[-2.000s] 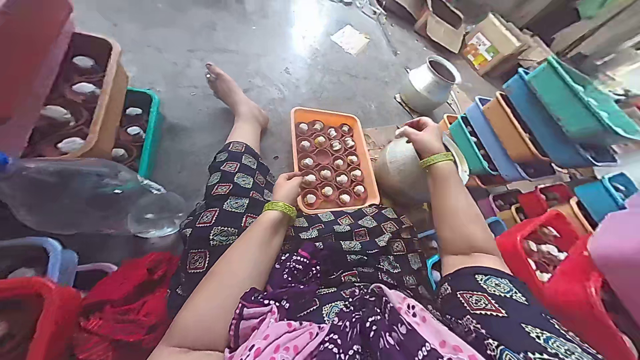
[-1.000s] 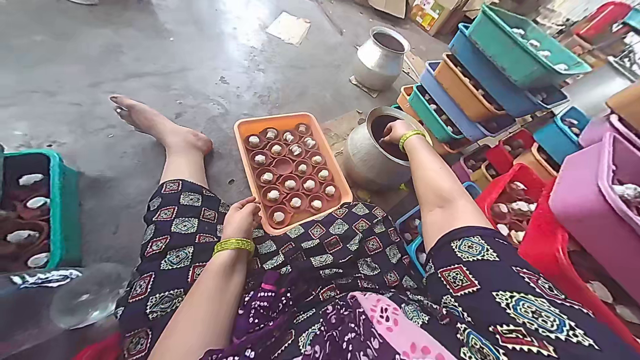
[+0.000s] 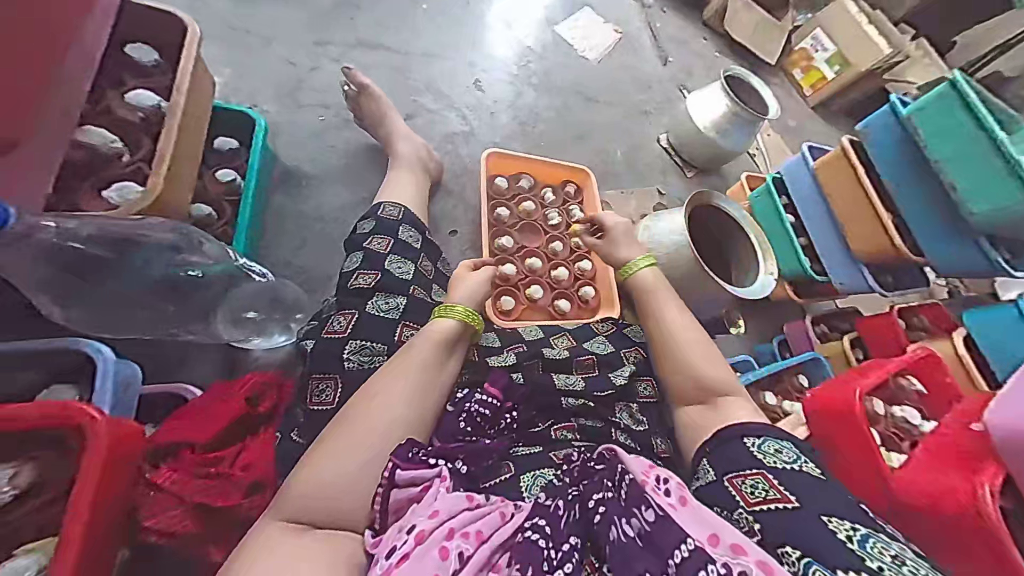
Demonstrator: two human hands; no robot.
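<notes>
An orange plastic tray (image 3: pixel 550 318) rests at my lap, filled with rows of small round brown cups. Most cups hold a whitish lump; one cup (image 3: pixel 528 233) near the middle shows none. My left hand (image 3: pixel 472 282) grips the tray's left edge. Over the right side of the tray is my right hand (image 3: pixel 612 238), its fingertips together at a cup, with a small yellowish bit at them; what it is cannot be made out. Just right of that hand lies a tilted metal pot (image 3: pixel 664 240) with a wide dark mouth.
Another metal pot (image 3: pixel 712 120) stands farther off, near cardboard boxes (image 3: pixel 840 56). Stacked coloured trays (image 3: pixel 872 200) fill the right side. At left are more filled trays (image 3: pixel 256 176), a large clear plastic bottle (image 3: pixel 120 276) and red cloth (image 3: pixel 216 440). My bare foot (image 3: pixel 376 104) lies beyond the tray.
My right hand has moved from the near pot's mouth to the right side of the orange tray. My left hand stays at the tray's left edge. The view has swung left.
</notes>
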